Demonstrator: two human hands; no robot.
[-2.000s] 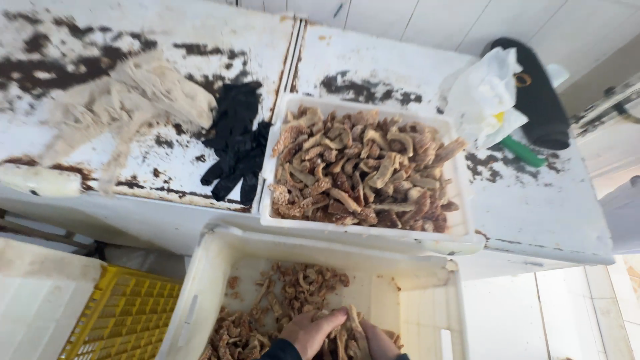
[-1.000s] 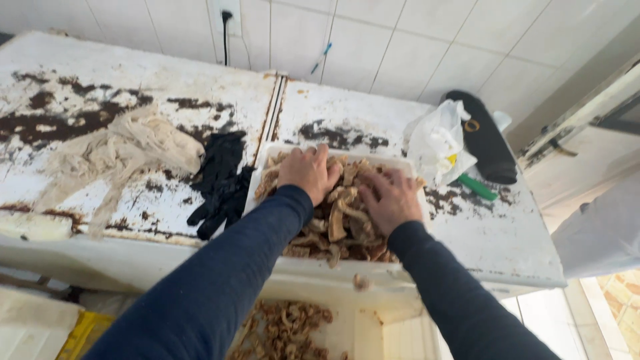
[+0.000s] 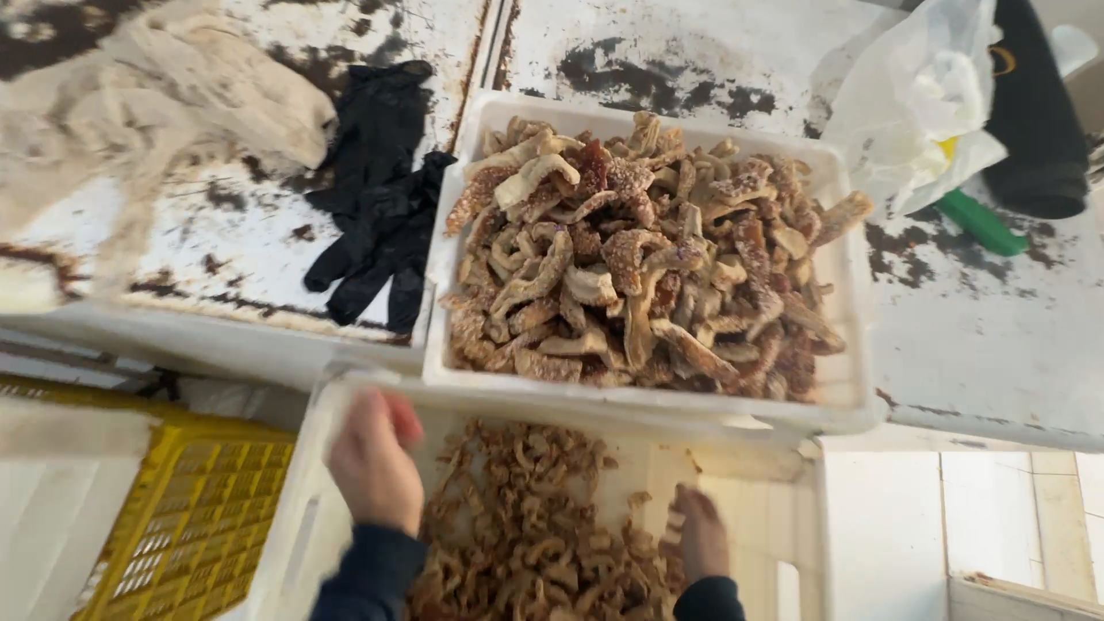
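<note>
Curled brown dried strips (image 3: pixel 595 267), some with a bumpy, honeycombed face, are heaped in a white plastic tray (image 3: pixel 655 403) on the worn white surface. Below and nearer to me, more brown pieces (image 3: pixel 552 526) lie in a large cream plastic crate (image 3: pixel 759 500). My left hand (image 3: pixel 375 461), blurred, is over the crate's left side, with nothing seen in it. My right hand (image 3: pixel 700 533) is inside the crate's right part beside the pieces, its fingers partly curled; whether it holds anything is unclear.
Black gloves (image 3: pixel 375 190) lie left of the tray, beside a beige cloth (image 3: pixel 172 112). At the right are a clear plastic bag (image 3: pixel 914 103), a green handle (image 3: pixel 981 222) and a dark cylindrical object (image 3: pixel 1035 121). A yellow plastic crate (image 3: pixel 207 500) stands at lower left.
Both hands have left the heap in the white tray, where they were one second ago, and are now down at the cream crate. The view has tilted down and closer.
</note>
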